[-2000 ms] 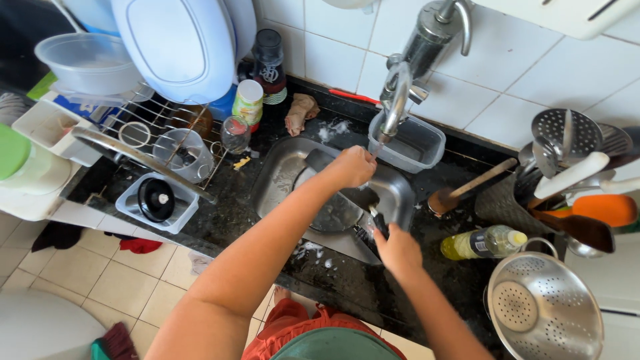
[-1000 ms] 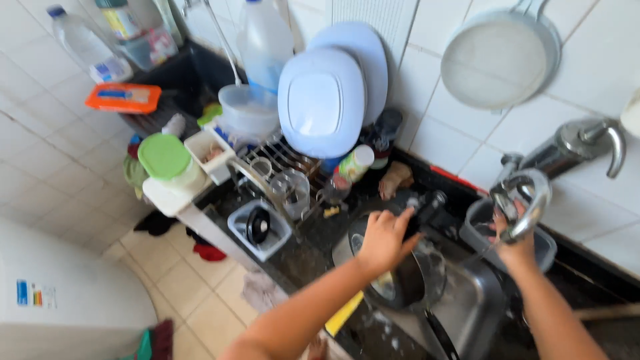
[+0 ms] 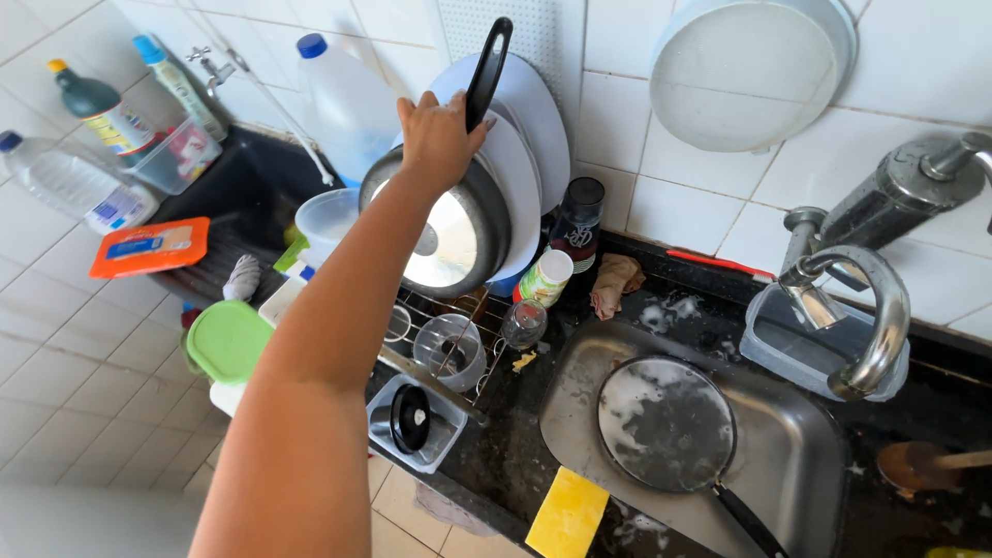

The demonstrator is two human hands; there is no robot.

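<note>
My left hand [image 3: 440, 139] grips a dark frying pan [image 3: 492, 213] near the base of its black handle, which points up. The pan's metal underside faces out, and it leans at the dish rack [image 3: 434, 380] in front of pale blue plates [image 3: 542, 116]. My right hand is out of the frame. A flat round pan [image 3: 666, 425] with suds on it lies in the steel sink [image 3: 806, 465], its black handle over the front edge. A yellow sponge cloth [image 3: 568, 511] rests at the sink's front left corner.
The faucet [image 3: 891, 310] arches over a clear plastic tub [image 3: 821, 341] at the back. Beside the rack are a glass jar [image 3: 525, 324], a dark bottle [image 3: 577, 217] and a crumpled cloth [image 3: 616, 283]. A clear container with a black lid [image 3: 411, 418] stands near the counter edge.
My left hand has moved from above the sink to the dish rack with the pan. My right hand, at the faucet one second ago, has left the view. The view has swung left.
</note>
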